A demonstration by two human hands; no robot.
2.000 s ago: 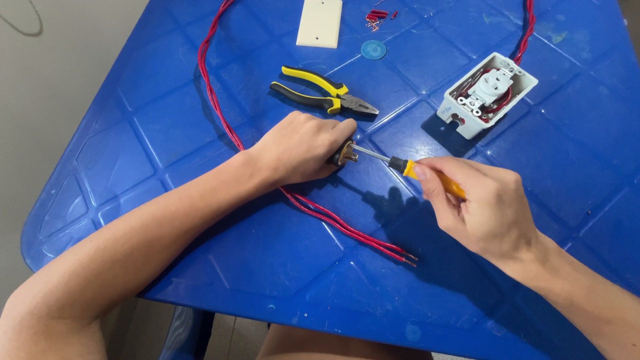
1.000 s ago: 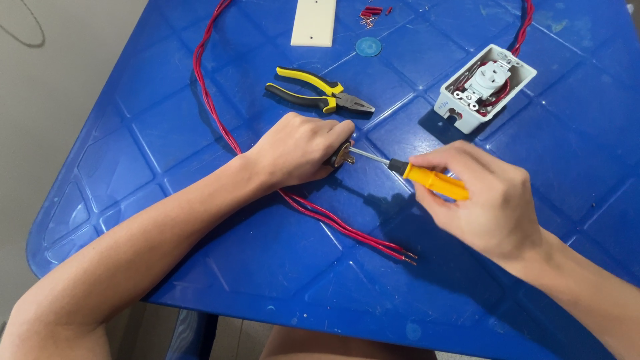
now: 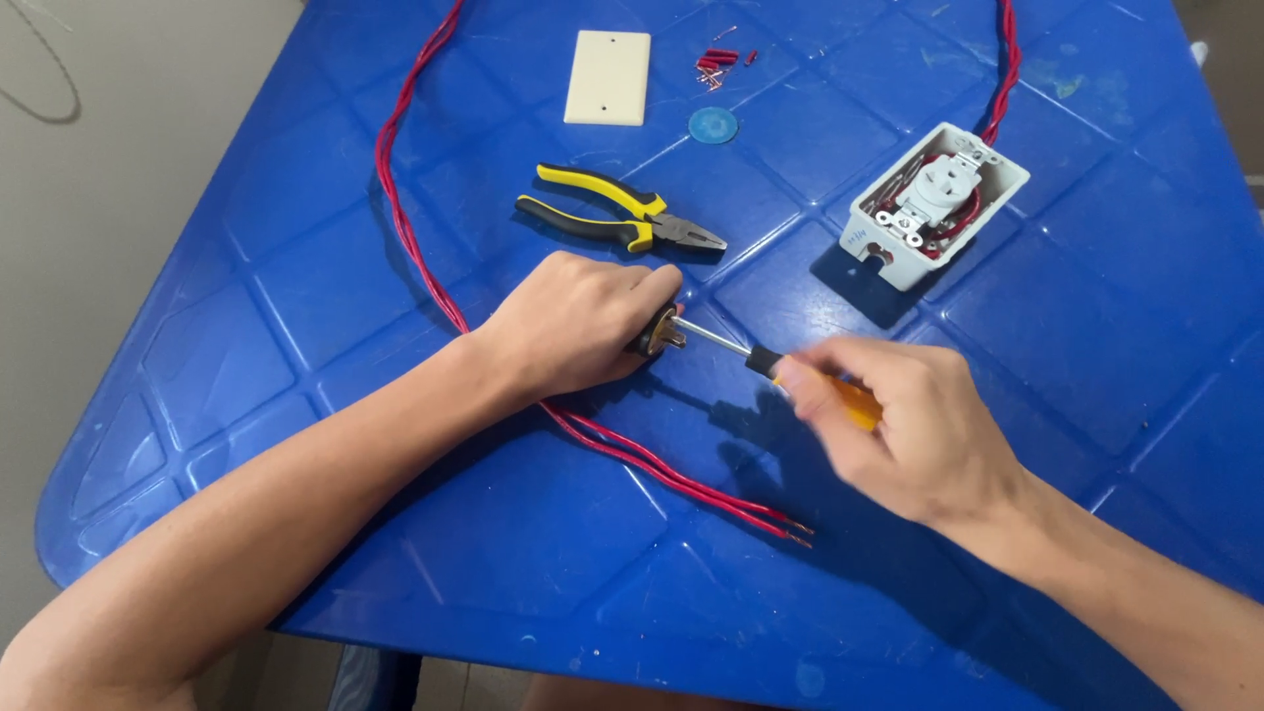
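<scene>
My left hand [image 3: 583, 321] is closed around a black electrical plug [image 3: 657, 333], whose face with metal prongs points right; the fingers hide much of its body. My right hand [image 3: 904, 430] grips a screwdriver [image 3: 721, 339] by its orange handle, and the shaft's tip meets the plug's face. The right fingers look blurred. Under my left wrist passes a twisted red wire pair [image 3: 405, 222]; its two bared copper ends lie on the table below the hands. Combination pliers [image 3: 632, 212] with yellow and black handles lie just above my left hand, jaws to the right.
On the blue plastic table [image 3: 553, 617], a white outlet box [image 3: 889, 262] holding a receptacle [image 3: 938, 190] stands at the upper right, red wires running from its far end. A cream cover plate [image 3: 607, 79], a blue disc [image 3: 713, 125] and red insulation scraps [image 3: 718, 61] lie farther back.
The fingers of my right hand have shifted around the screwdriver's handle. My left hand keeps its hold on the plug, and the tip stays at the plug's face.
</scene>
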